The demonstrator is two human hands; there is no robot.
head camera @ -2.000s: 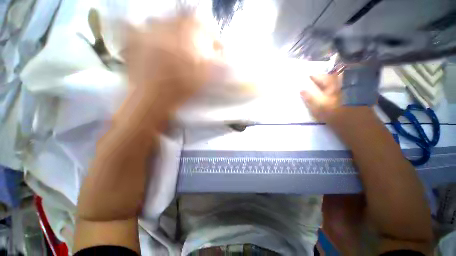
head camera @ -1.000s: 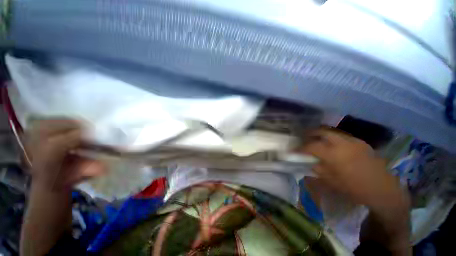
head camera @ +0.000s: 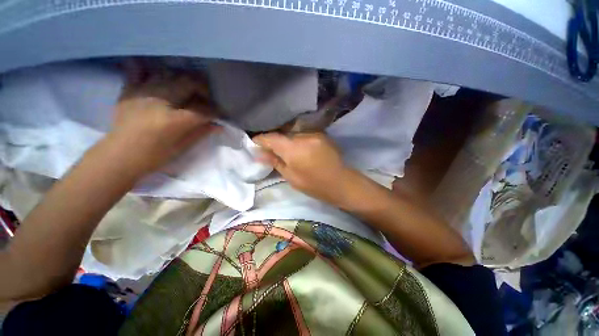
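Note:
White cloth hangs bunched over the lap below the table edge, with more white cloth to its right and a pale sheet to its left. My left hand is at the upper left of the bunch, under the table edge, slightly blurred; its fingertips are hidden in cloth and shadow, so its grip cannot be told. My right hand pinches the edge of the white cloth with thumb and fingers near the middle.
The grey table edge with its ruler crosses the top. Blue scissor handles lie at the upper right. A pale perforated basket with cloth scraps stands at right. Patterned green and pink fabric covers the wearer's front. Cream cloth lies at lower left.
The view has tilted down from the tabletop to the lap. Both hands have moved from the machine area to cloth below the table edge, and since the last frame have come closer together.

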